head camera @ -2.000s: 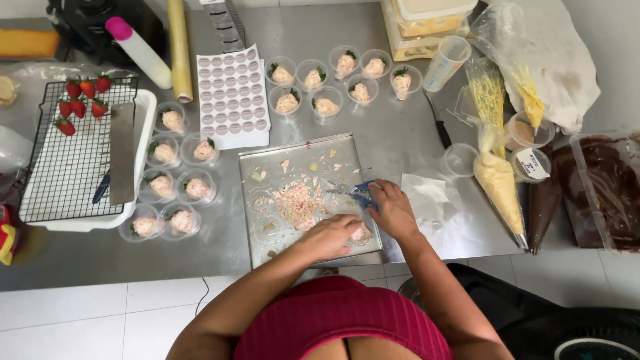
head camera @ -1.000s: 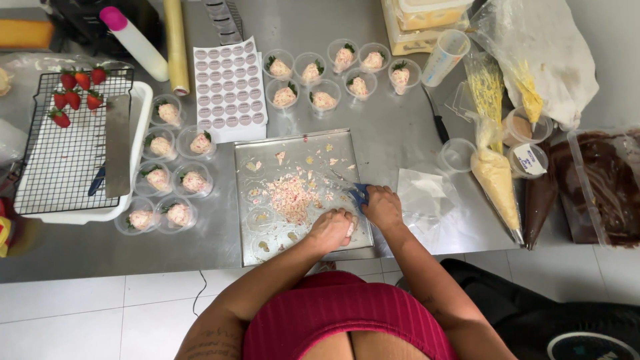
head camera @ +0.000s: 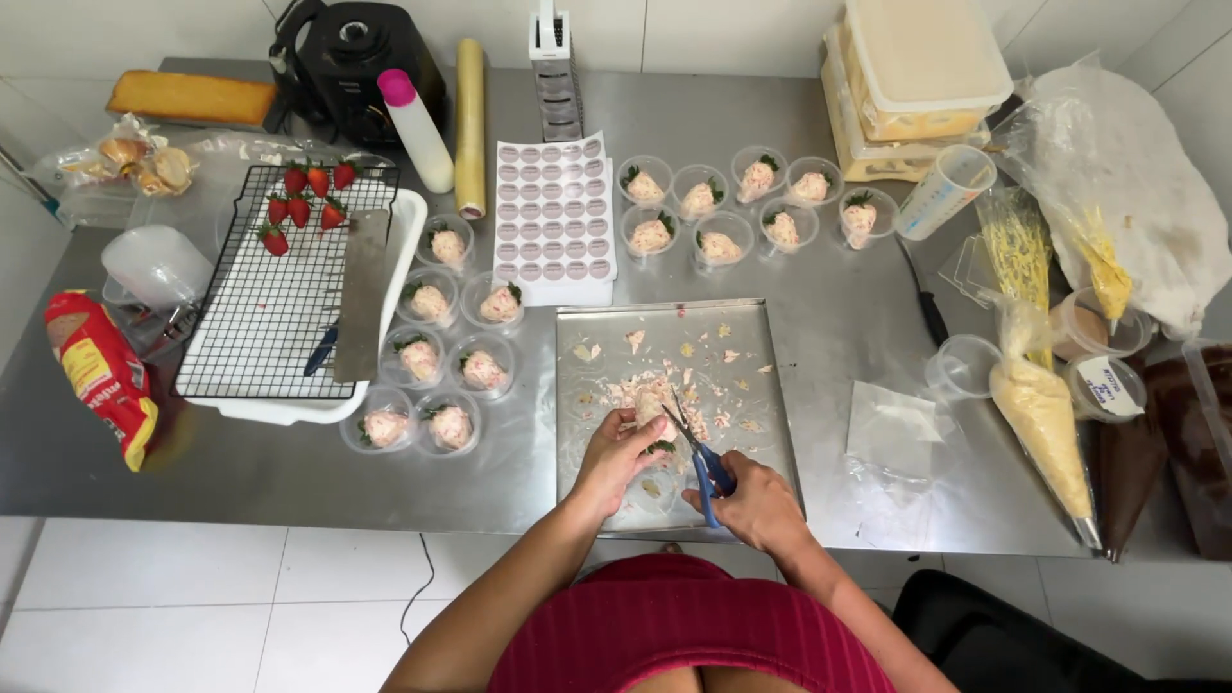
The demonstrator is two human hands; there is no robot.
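Observation:
My left hand [head camera: 616,462] holds a coated strawberry [head camera: 656,416] with green leaves above a metal tray [head camera: 778,414]. Blue-handled scissors [head camera: 707,467] are gripped in my right hand [head camera: 756,500]; their blades are apart, with the tips beside the strawberry. Pink and white crumbs [head camera: 707,395] and loose flakes lie scattered on the tray. Coated strawberries with leaves sit in several clear plastic cups, some to the left of the tray [head camera: 481,371] and others behind it [head camera: 719,247].
Red strawberries [head camera: 298,212], a wide metal blade [head camera: 364,289] and a blue-handled tool [head camera: 321,351] lie on a black wire rack [head camera: 260,318] at left. A sticker sheet [head camera: 553,212] lies behind the tray. At right are a black-handled knife [head camera: 931,313], an empty cup [head camera: 964,366] and a filled piping bag [head camera: 1044,423].
My left hand has lifted the coated strawberry from low over the tray's near right part toward its middle. The scissors, earlier held low at the tray's right side, are now raised beside the strawberry.

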